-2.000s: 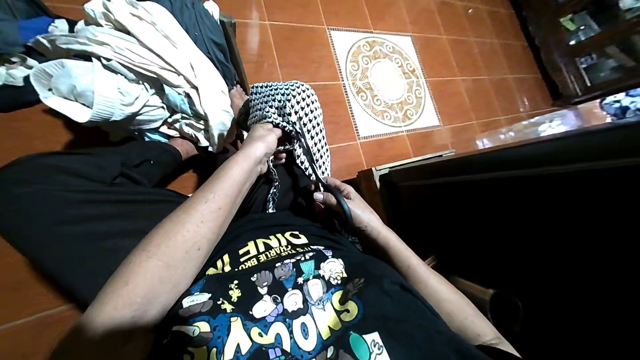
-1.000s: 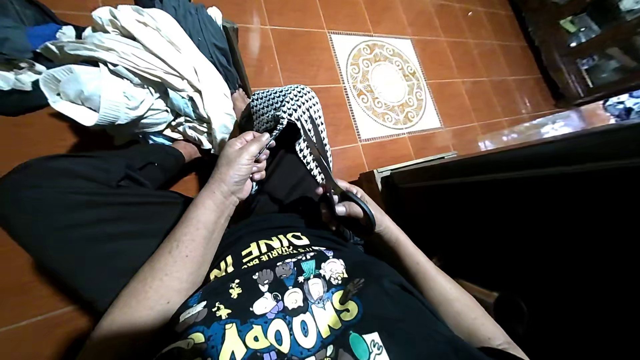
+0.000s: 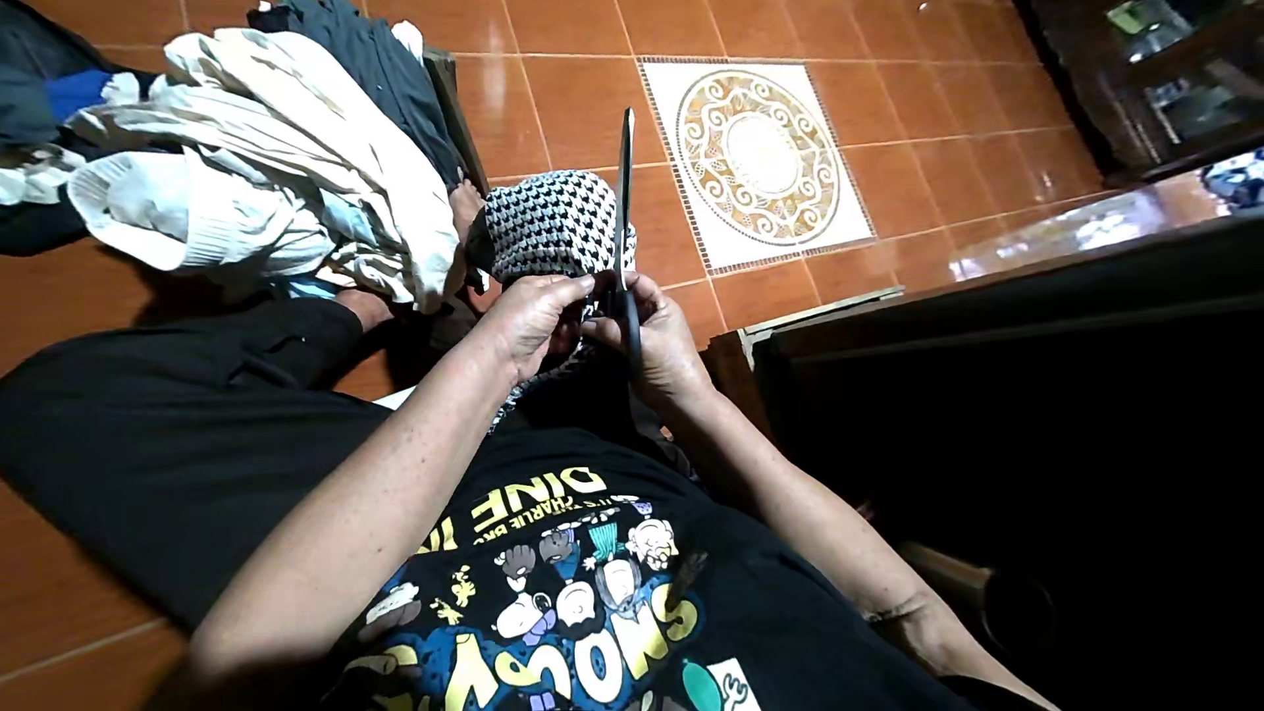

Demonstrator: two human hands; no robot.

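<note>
A black and white houndstooth cloth (image 3: 553, 222) lies over the lap, with a part of it running down between the hands. My left hand (image 3: 543, 316) pinches the cloth's near edge between thumb and fingers. Close beside it, my right hand (image 3: 657, 336) has its fingers at the black handle of a pair of scissors (image 3: 625, 197). The blades point up and away, in front of the cloth, and look closed. The fingertips of both hands nearly meet at the cloth; what lies between them is partly hidden.
At the left is a pile of white, cream and dark clothes (image 3: 296, 148) beside a wooden edge (image 3: 454, 118). A dark piece of furniture (image 3: 987, 395) stands close on the right. Ahead are a tiled floor (image 3: 583, 99) with a patterned tile (image 3: 760, 153) and a glass-fronted cabinet (image 3: 1136, 89).
The scissors have swung from lying along the cloth to pointing up and away. My right hand has come in beside my left hand at the cloth's edge.
</note>
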